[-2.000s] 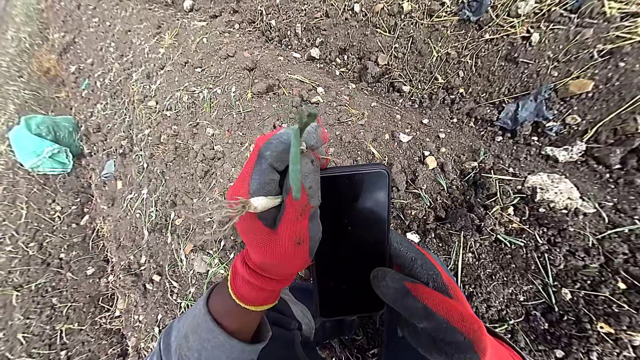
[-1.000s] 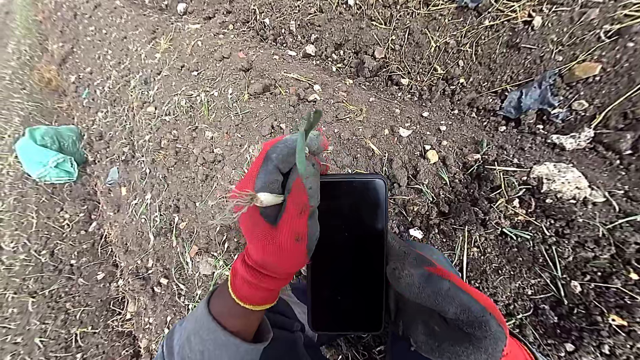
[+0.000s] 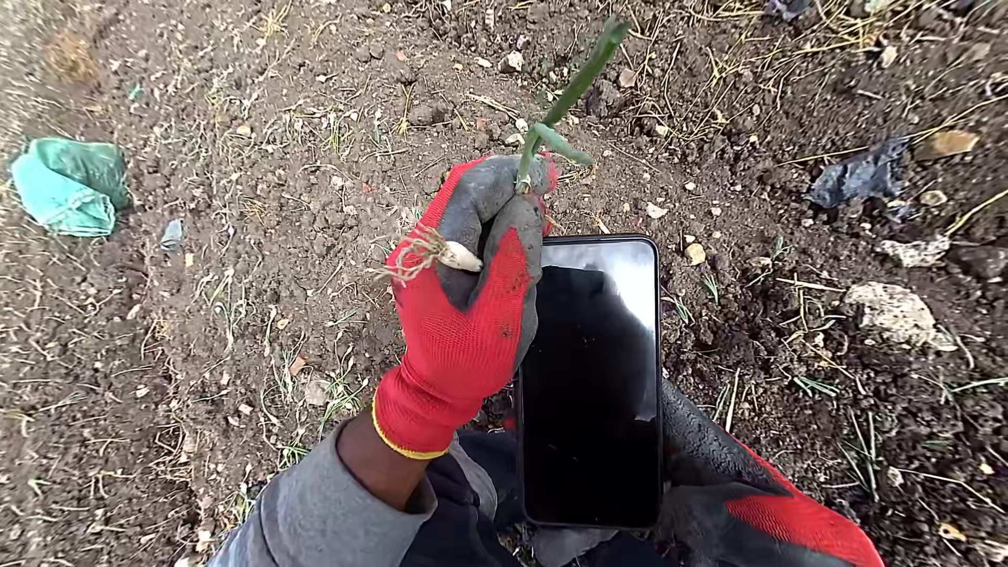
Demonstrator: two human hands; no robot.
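Note:
A black smartphone (image 3: pixel 591 394) lies upright in view at the centre, its dark screen towards me and bright glare at its upper right. My left hand (image 3: pixel 472 291), in a red and grey coated glove, is closed around a bulb plant. The plant's white bulb (image 3: pixel 459 256) and fine roots stick out at the left of the fist, and its green leaves (image 3: pixel 579 87) rise above the fingers. That fist touches the phone's upper left edge. My right hand (image 3: pixel 748 488), gloved alike, holds the phone at its lower right; its fingers are partly hidden behind it.
Loose brown soil spreads all around, with dry stalks and small stones. A green cloth or bag (image 3: pixel 71 187) lies at the left. At the right are a dark plastic scrap (image 3: pixel 858 175) and a pale rock (image 3: pixel 894 313).
My right thumb was over the phone's lower right edge two seconds ago and is off the screen now. The green leaves now reach further up from my left fist. Glare has appeared on the screen.

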